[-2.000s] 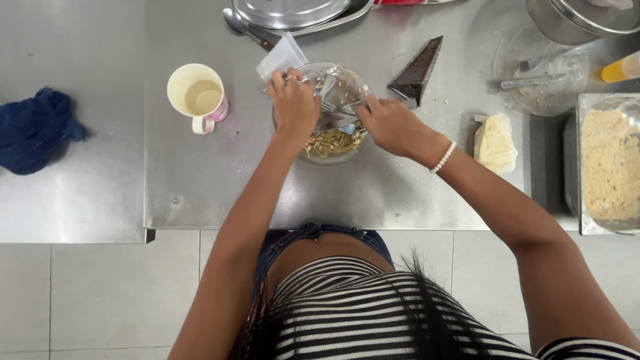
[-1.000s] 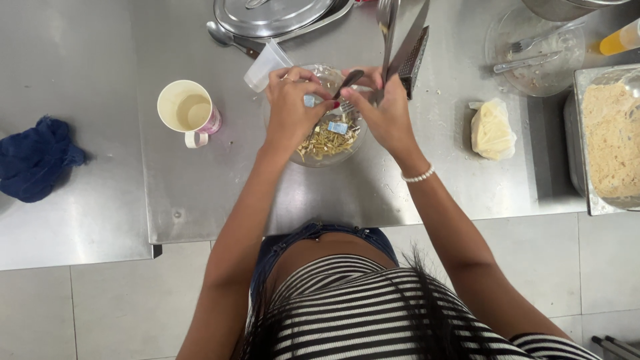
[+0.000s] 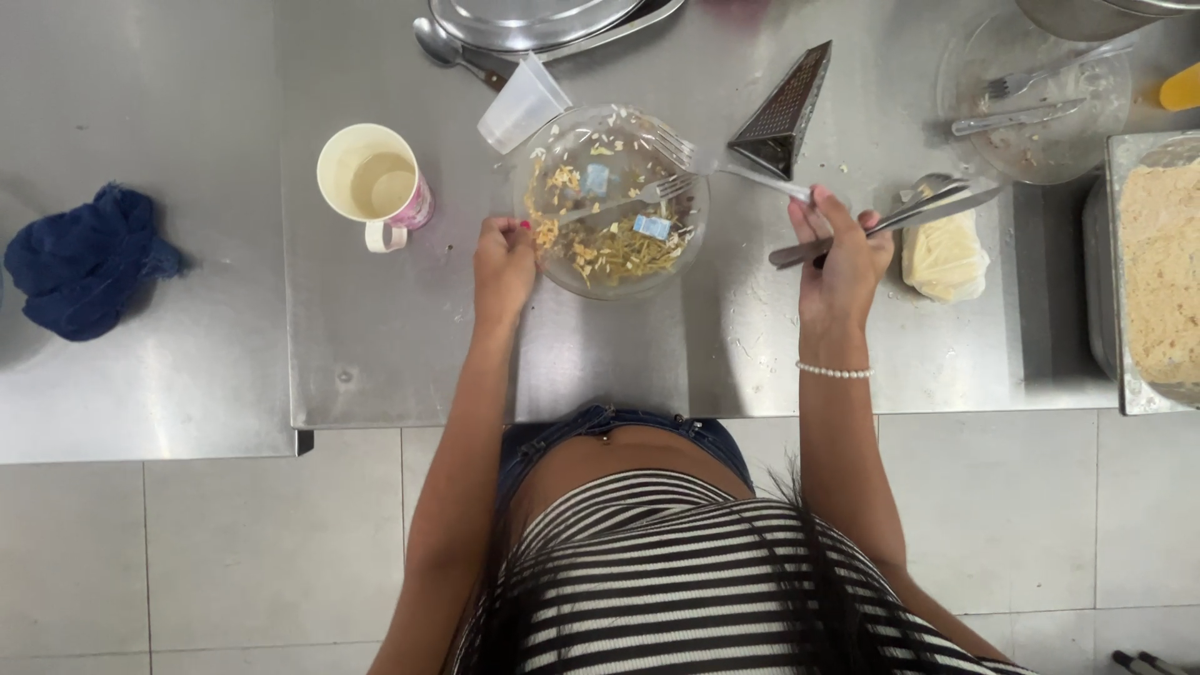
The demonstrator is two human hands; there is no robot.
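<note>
A clear glass plate holds food scraps, rice grains, small blue-and-white packets and a fork. My left hand pinches the plate's left rim between thumb and fingers. To the right of the plate, my right hand grips several pieces of metal cutlery; among them, a fork points left with its tines over the plate's upper right edge. A translucent plastic cup lies on its side at the plate's upper left. Behind my right hand is a metal grater.
A mug with liquid stands left, and a blue cloth lies farther left. On the right are a wrapped pale block, another glass plate with cutlery and a metal pan of crumbly food. A lidded metal dish and spoon are at the back.
My right hand has moved right, away from over the plate, with the cutlery in it. My left hand has shifted from the plate's upper part to its left rim.
</note>
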